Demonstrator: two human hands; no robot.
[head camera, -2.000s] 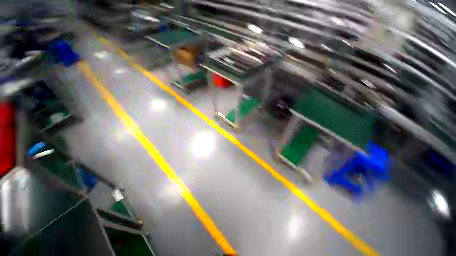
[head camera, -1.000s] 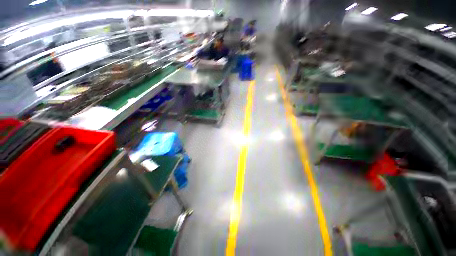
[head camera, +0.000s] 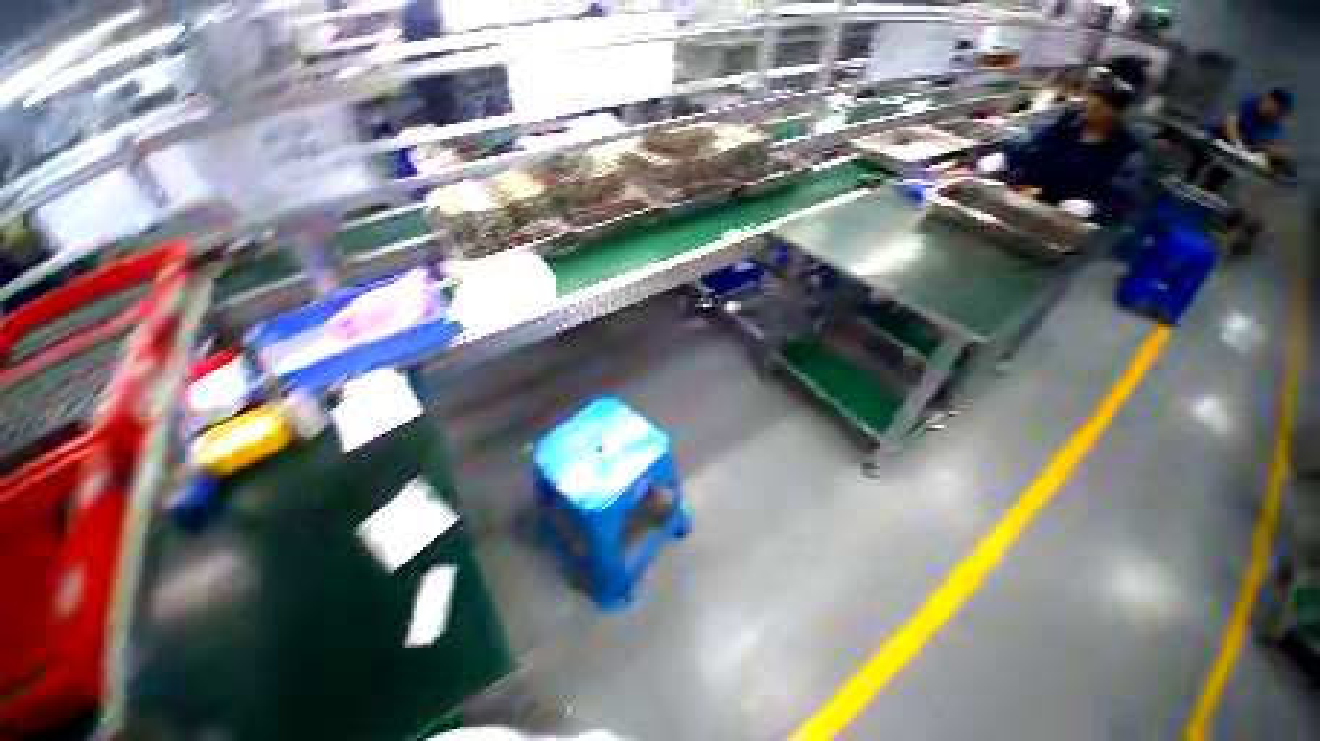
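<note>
The green bench (head camera: 275, 608) is at the lower left, with white paper squares (head camera: 408, 524) and a narrow white piece (head camera: 432, 605) on it. Red plastic bins (head camera: 58, 557) stand along its left side; their contents are blurred. A yellow box (head camera: 242, 439) lies near the bench's back, before a blue tray (head camera: 311, 363) holding a pink cloth (head camera: 379, 314). A white shape (head camera: 524, 734) is cut off by the bottom edge; it may be a gloved hand, perhaps my left, and its fingers do not show. My right hand is out of the picture.
A blue plastic stool (head camera: 608, 471) stands on the floor beside the bench. A green conveyor (head camera: 680, 235) with metal rails runs behind. Another green-topped bench (head camera: 905, 261) stands further right, with a person (head camera: 1086, 152) in dark clothes behind it. A yellow line (head camera: 999, 543) crosses the floor.
The view has swung left from the aisle to the bench and conveyor. The papers, blue tray and whole stool now show. A white shape has appeared at the bottom edge.
</note>
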